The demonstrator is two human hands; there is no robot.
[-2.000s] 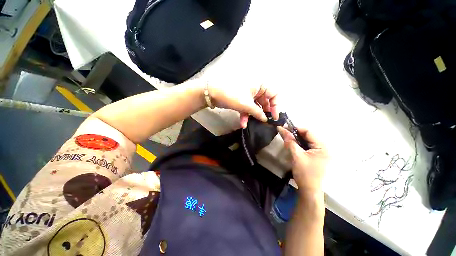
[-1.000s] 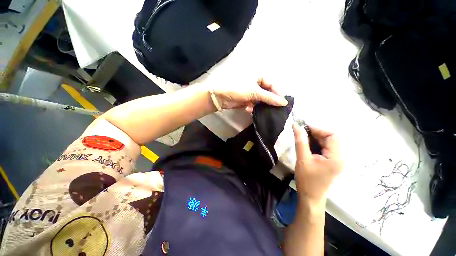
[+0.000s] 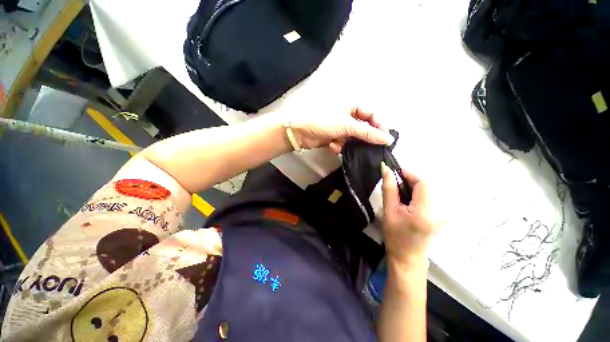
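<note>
A black bag piece (image 3: 362, 172) with a pale edge line and a small cream sticker hangs at the table edge, partly over my lap. My left hand (image 3: 354, 133) pinches its upper corner between thumb and fingers. My right hand (image 3: 405, 200) is just to the right, thumb and fingers at the piece's right edge. A dark narrow object shows in the right hand's grip, perhaps thread snips; its blades cannot be made out.
Another black bag piece (image 3: 267, 53) lies flat at the far left of the white table (image 3: 401, 67). A pile of black pieces (image 3: 562, 100) is at the right. Tangled thread clippings (image 3: 532, 257) lie right of my right hand.
Since one second ago, my right hand has moved slightly left and closer to my left hand. The piece's pale inner side shows less, and its top is folded over.
</note>
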